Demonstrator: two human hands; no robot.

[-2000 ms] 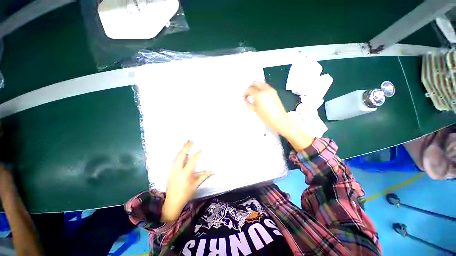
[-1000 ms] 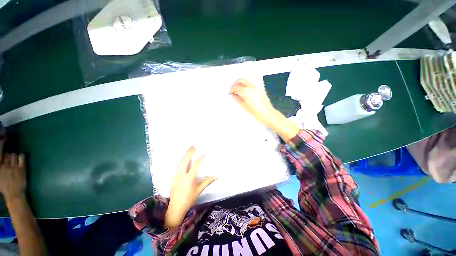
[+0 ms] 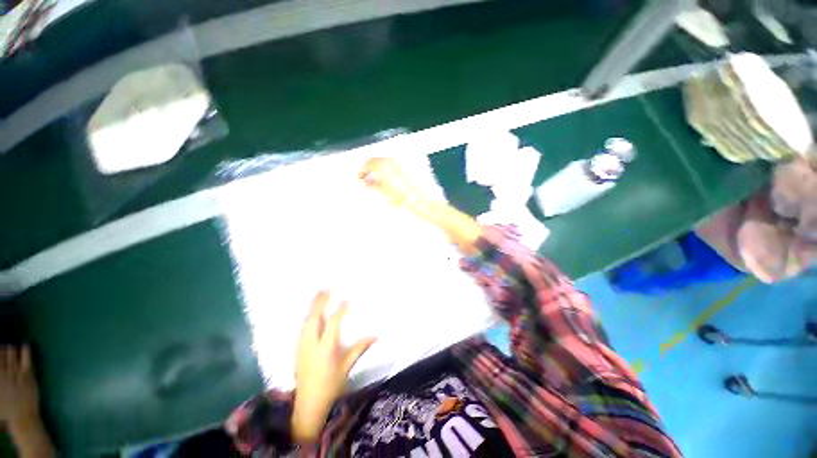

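A bright white stack of poly bags lies flat on the bench in front of me, with shiny crinkled film at its far edge. My left hand rests on its near left part, fingers spread, holding nothing. My right hand is at its far part with the fingers bent together. The stack is overexposed, so I cannot tell whether the right fingers hold anything.
Crumpled white cloths and a translucent bottle lie right of the stack. A stack of housings stands far right, near a person's sleeve. One hexagonal housing lies on film on the belt, beyond the rail. Another person's hand is far left.
The view has turned and shifted right. The housing on the belt has moved left and nearer. My right hand has moved left over the stack; my left hand has stayed near its near edge.
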